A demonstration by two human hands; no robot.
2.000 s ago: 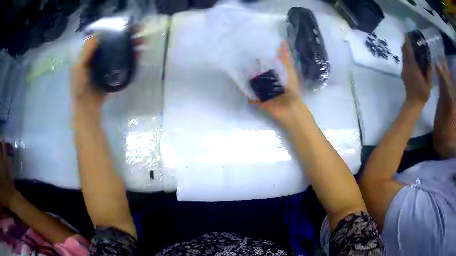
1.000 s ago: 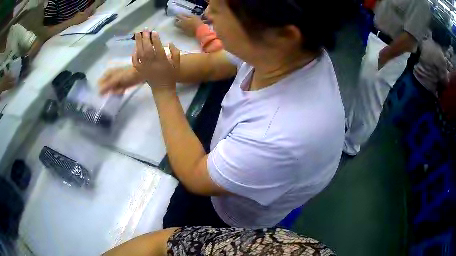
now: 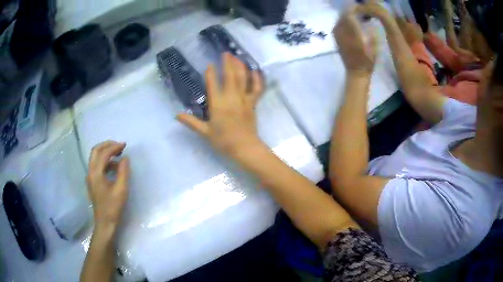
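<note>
My left hand (image 3: 108, 184) is empty over the left part of the white foam sheet (image 3: 149, 143), fingers curled and apart. My right hand (image 3: 230, 110) is blurred, its fingers spread over the lower end of black and frosted parts; contact is unclear. A ribbed black part (image 3: 182, 76) lies slanted left of its fingers. A second long black part (image 3: 221, 41) lies behind the fingers. Frosted or filmy material (image 3: 193, 50) shows between them; whether they form one unit is unclear. A long, dark oval housing (image 3: 23, 220) lies at the far left.
Black cup-shaped parts (image 3: 83, 55) stand at the back left, with one (image 3: 132, 41) beside them. A carton (image 3: 33, 113) stands at left. Small black fittings (image 3: 298, 33) lie scattered at the back. A seated person (image 3: 441, 198) works close on my right, forearms over the table.
The view swung right, then partly back. The dark housing and the frosted part with the fan, held two seconds ago, are no longer in my hands. Both hands are back in view.
</note>
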